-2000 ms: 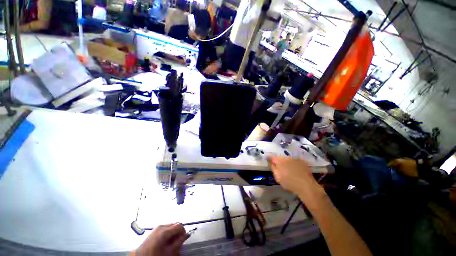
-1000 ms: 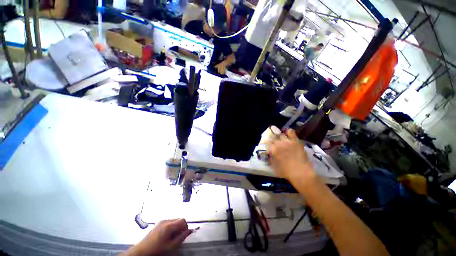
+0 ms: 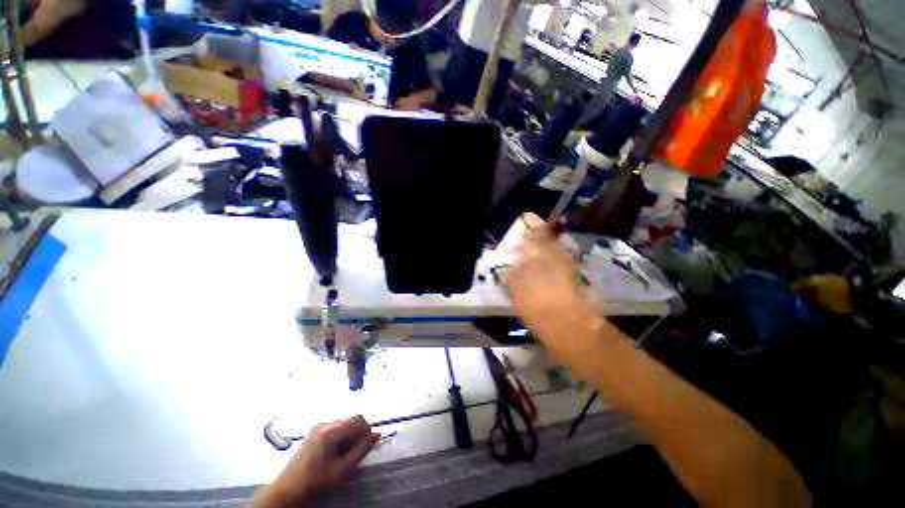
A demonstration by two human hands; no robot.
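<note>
My right hand (image 3: 541, 273) is over the top of the white sewing machine head (image 3: 397, 319), beside the cream thread cone (image 3: 524, 230). It is blurred, and whether it grips anything is unclear. My left hand (image 3: 332, 451) rests at the table's front edge, left of the screwdriver, with a tiny metal part (image 3: 385, 437) at its fingertips. The black-handled screwdriver (image 3: 459, 417) and dark scissors (image 3: 508, 432) lie under the machine arm, with a red-handled tool (image 3: 523, 397) beside the scissors.
A black phone or tablet (image 3: 432, 203) stands above the machine and blocks the view behind. A dark upright holder (image 3: 313, 213) is left of it. An orange bag (image 3: 719, 99) hangs at upper right. Dark garments (image 3: 794, 397) lie at right. A person (image 3: 392, 50) sits behind.
My right hand has moved from the machine's top, right of the phone, back to the thread cone. My left hand stays near the front edge. The camera view has shifted.
</note>
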